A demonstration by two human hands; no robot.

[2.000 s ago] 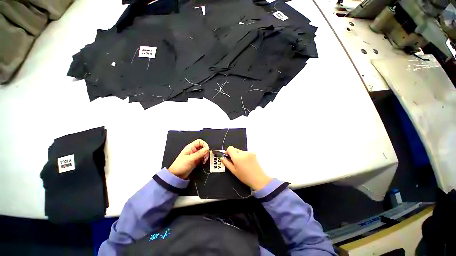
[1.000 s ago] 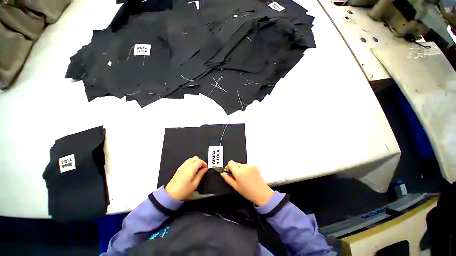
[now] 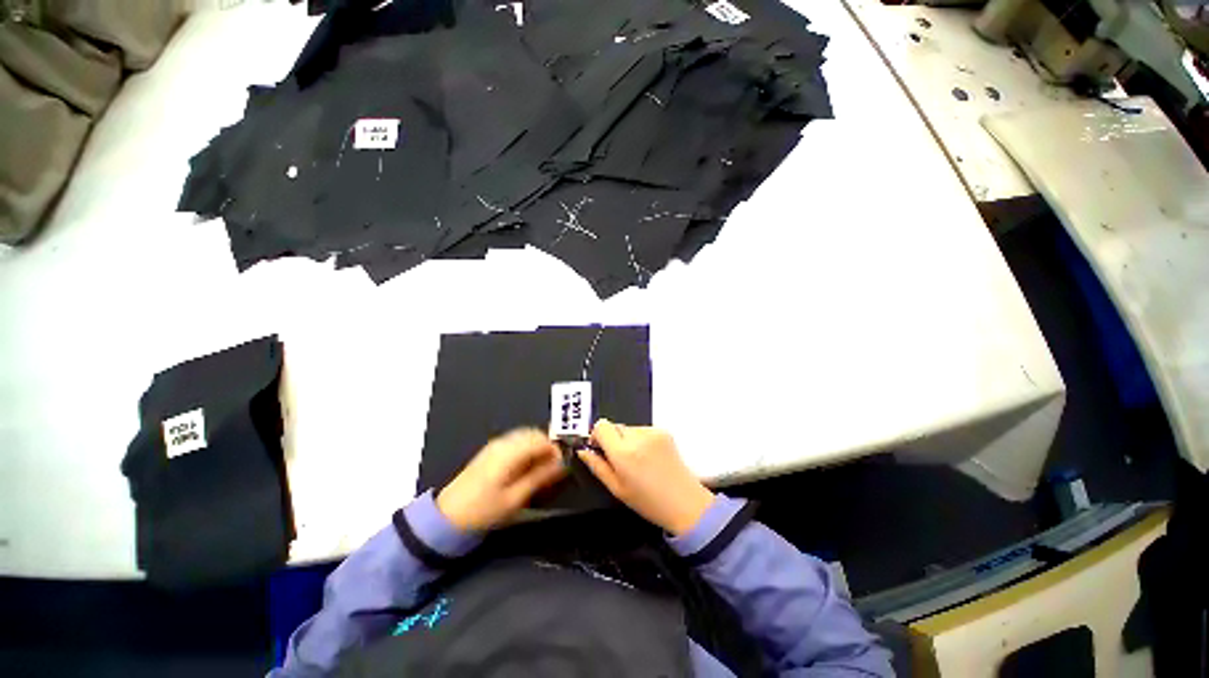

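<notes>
A black fabric panel (image 3: pixel 497 384) lies flat at the table's front edge. Its white woven label (image 3: pixel 570 409) shows between and just above my hands, and a pale thread tail (image 3: pixel 593 351) runs from above the label to the panel's top edge. My left hand (image 3: pixel 504 474) is blurred at the panel's lower part, left of the label; whether it grips anything is hidden. My right hand (image 3: pixel 644 473) is closed just below and right of the label, with a small dark tip of the thread snips (image 3: pixel 587 450) showing at its fingers.
A wide, ragged untrimmed pile (image 3: pixel 517 146) with loose threads lies across the table's far side. A neat black stack (image 3: pixel 212 477) with a label is at left. Taupe bags (image 3: pixel 66 99) stand at upper left. A pale sewing machine (image 3: pixel 1061 47) is at upper right.
Both hands have moved from the label's sides to its lower edge, towards me. The thread tail below the label no longer shows. In the last second my left hand has blurred; the panel has barely moved.
</notes>
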